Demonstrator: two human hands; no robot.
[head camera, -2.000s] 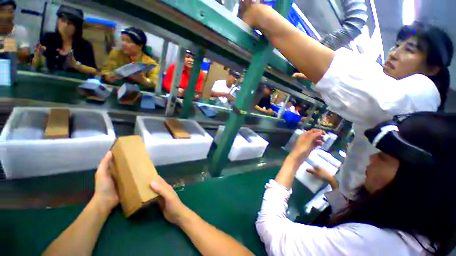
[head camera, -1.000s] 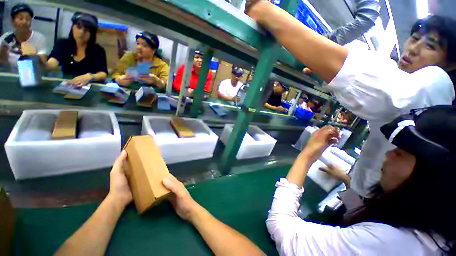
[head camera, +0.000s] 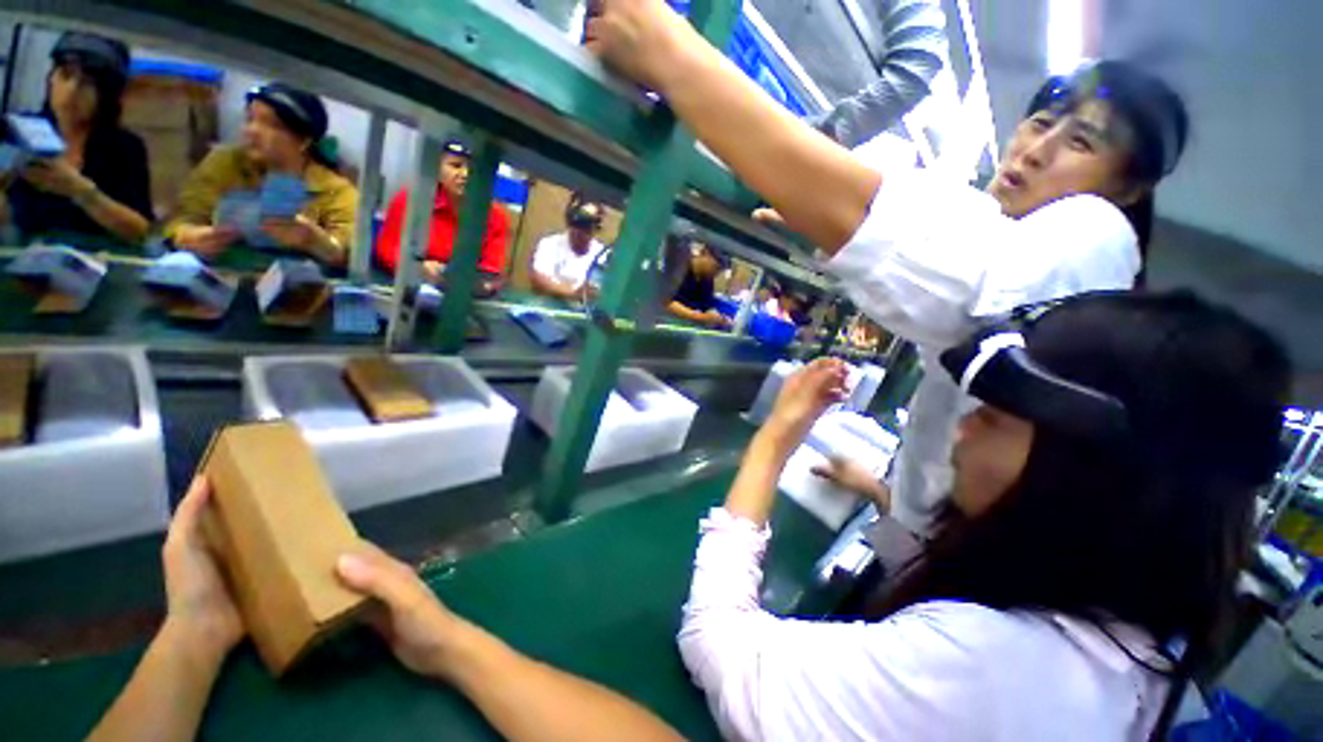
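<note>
A closed plain brown cardboard box (head camera: 279, 544) is held tilted above the green bench top (head camera: 624, 573). My left hand (head camera: 200, 573) grips its left side. My right hand (head camera: 395, 609) grips its lower right side, thumb on the face. Behind it, a white foam tray (head camera: 472, 447) has a brown box (head camera: 386, 389) lying on top. Another foam tray (head camera: 87, 486) at the left edge has a brown box (head camera: 15, 399) on it, cut off by the picture's edge.
A third foam tray (head camera: 660, 432) stands behind a green post (head camera: 617, 312). A seated person (head camera: 929, 652) is close on my right; a standing person (head camera: 1001, 239) reaches across to the overhead frame. Several people sit across the line, with blue-grey folded pieces (head camera: 189, 286) before them.
The view has turned right, so the trays and people appear further left. Both hands still hold the box in nearly the same pose.
</note>
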